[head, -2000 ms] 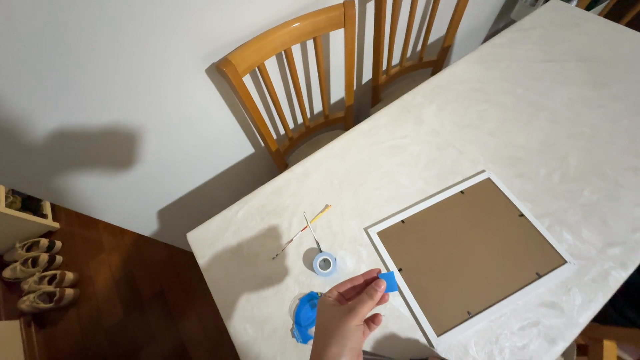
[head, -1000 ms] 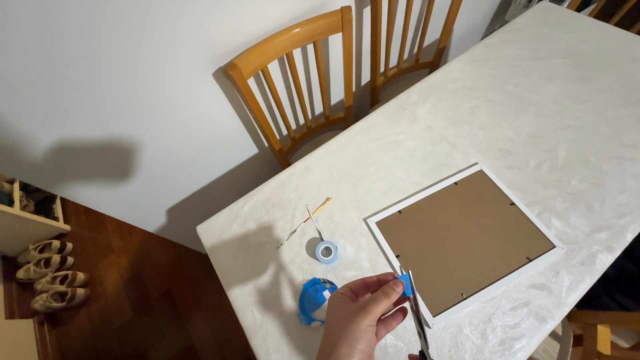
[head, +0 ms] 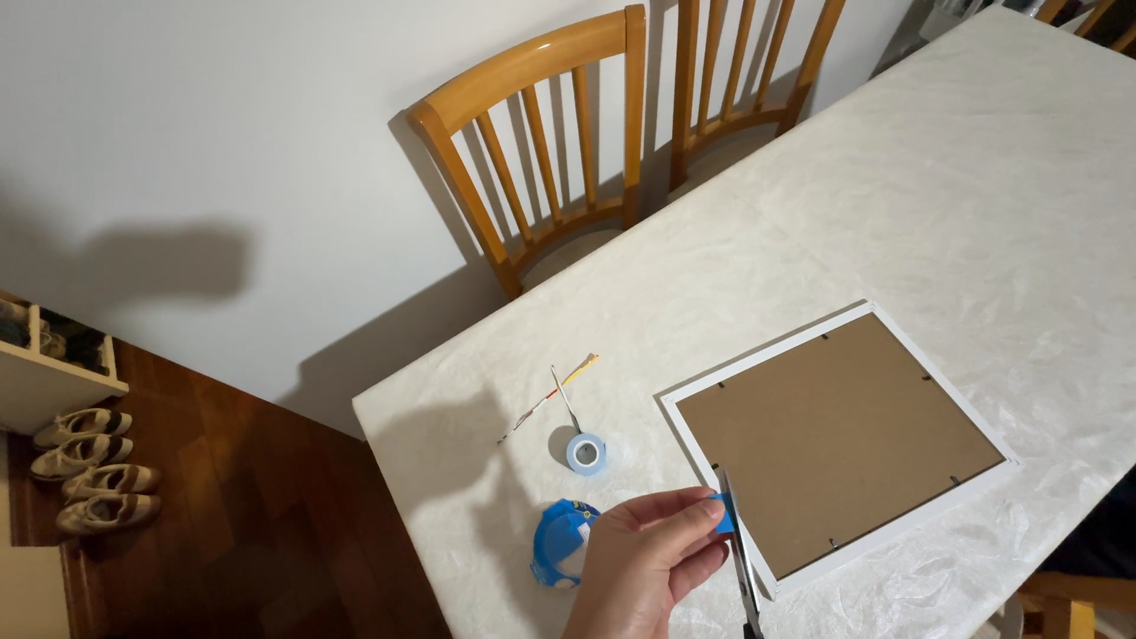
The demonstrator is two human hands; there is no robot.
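Note:
My left hand [head: 652, 555] pinches a small piece of blue tape [head: 723, 513] between thumb and fingers. A pair of scissors [head: 744, 550] reaches up from the bottom edge, its blades at the blue piece; the hand on its handles is out of view. Just beyond lies a white picture frame [head: 781, 577], face down, its brown backing board [head: 839, 444] held by small dark tabs. Left of my left hand is a crumpled blue wrapper [head: 555, 541], partly hidden by it. A light blue tape roll [head: 586, 453] lies behind, touching a thin metal tool [head: 564, 399] crossed by a thin multicoloured strip [head: 550, 398].
The table [head: 887, 204] has a pale cloth. Wooden chairs, one nearer [head: 532, 98] and one farther [head: 737, 71], stand along its far side by the wall. Several shoes [head: 106, 482] lie on the dark wood floor at left, beside a shelf [head: 53, 377]. Another chair [head: 1074, 595] shows at lower right.
Two seconds ago my left hand held the blue piece with no scissors in view. The scissors have come in from below and now meet the piece.

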